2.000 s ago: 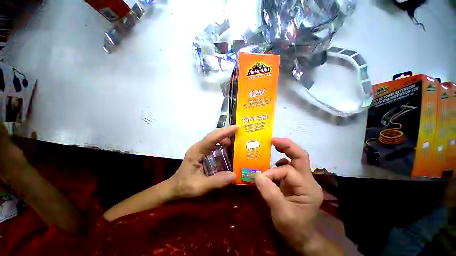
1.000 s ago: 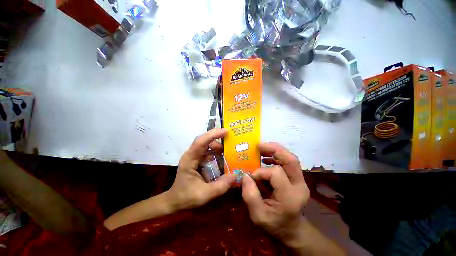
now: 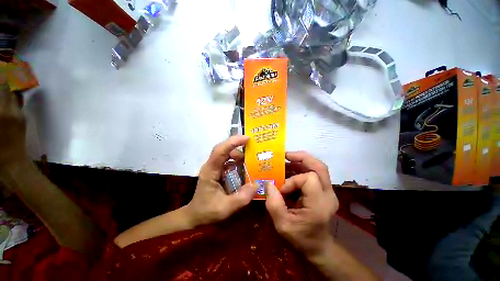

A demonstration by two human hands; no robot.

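A retail box stands upright at the table's front edge, its orange-yellow narrow side facing me. My left hand grips its left side and also holds a short sticker strip in the palm. My right hand holds the box's right side, with the thumb at its lower end. A small hologram sticker with a blue-violet glint lies at the lower end of the orange side, between my two thumbs, partly covered by them.
Tangled silver label strips lie behind the box, with a pale loop to the right. Upright boxes stand in a row at right. Another orange box and strip lie at upper left. A person's arm is at far left.
The held box appears further left than two seconds ago. My left thumb has moved onto the sticker area beside my right thumb. The neighbour's hand and an orange box have appeared at far left.
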